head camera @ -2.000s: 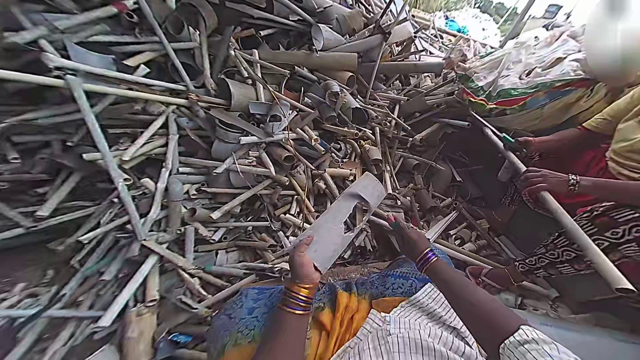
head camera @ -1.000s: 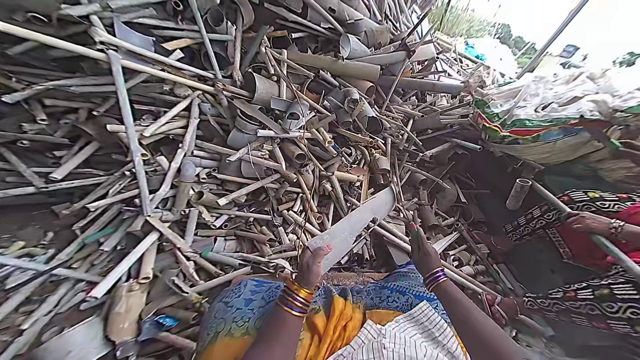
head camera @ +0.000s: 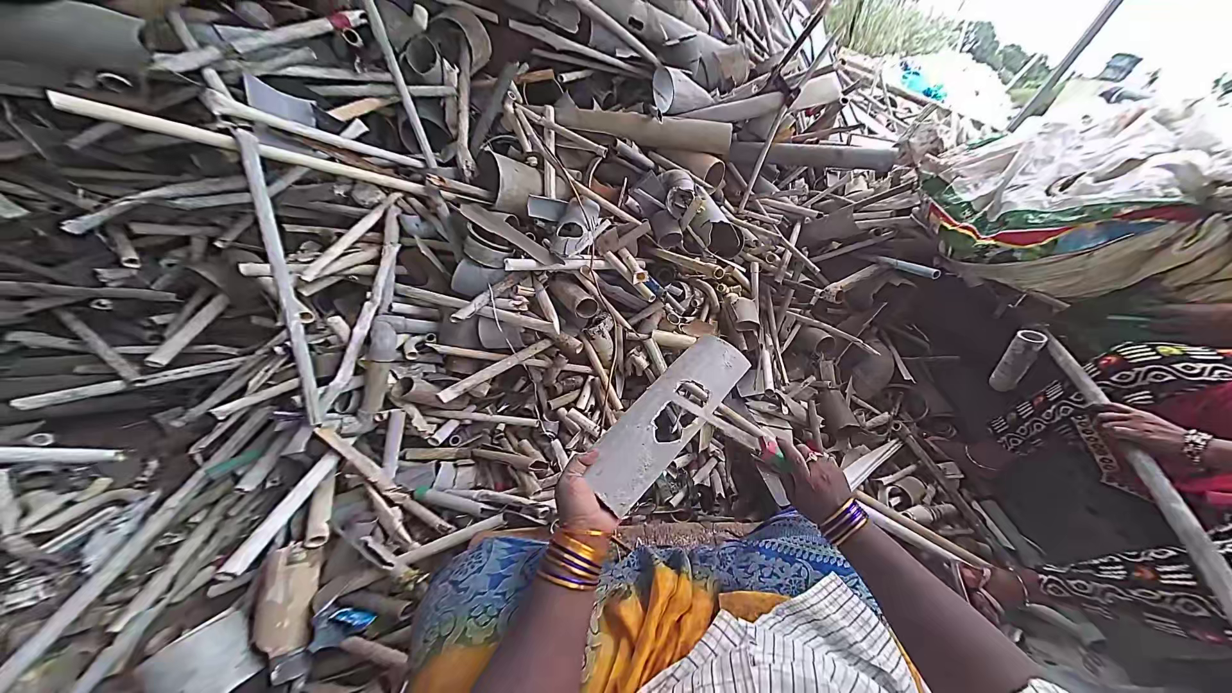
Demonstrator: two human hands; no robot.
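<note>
My left hand (head camera: 582,496) grips the lower end of a grey split piece of plastic pipe (head camera: 630,462), which lies tilted up to the right and has a jagged hole near its middle. My right hand (head camera: 813,481) is closed to the right of it. From its fingers a narrow, pale, blade-like tool (head camera: 722,422) reaches across the piece beside the hole. A bit of green shows at those fingertips; the exact kind of tool is unclear. Beyond both hands spreads a large heap of broken plastic pipes (head camera: 577,298).
At the right, another person's hand (head camera: 1145,428) holds a long grey pipe (head camera: 1169,505) near a short pipe piece (head camera: 1017,359). Large woven sacks (head camera: 1068,212) lie behind. Long pipes (head camera: 274,260) stick across the heap at left. A slanted pole (head camera: 1064,58) rises at upper right.
The split pipe piece now shows its broad face and hole, seen narrower a second ago. The tool lies across it. The other person's long pipe has moved down and to the right since the earliest frame.
</note>
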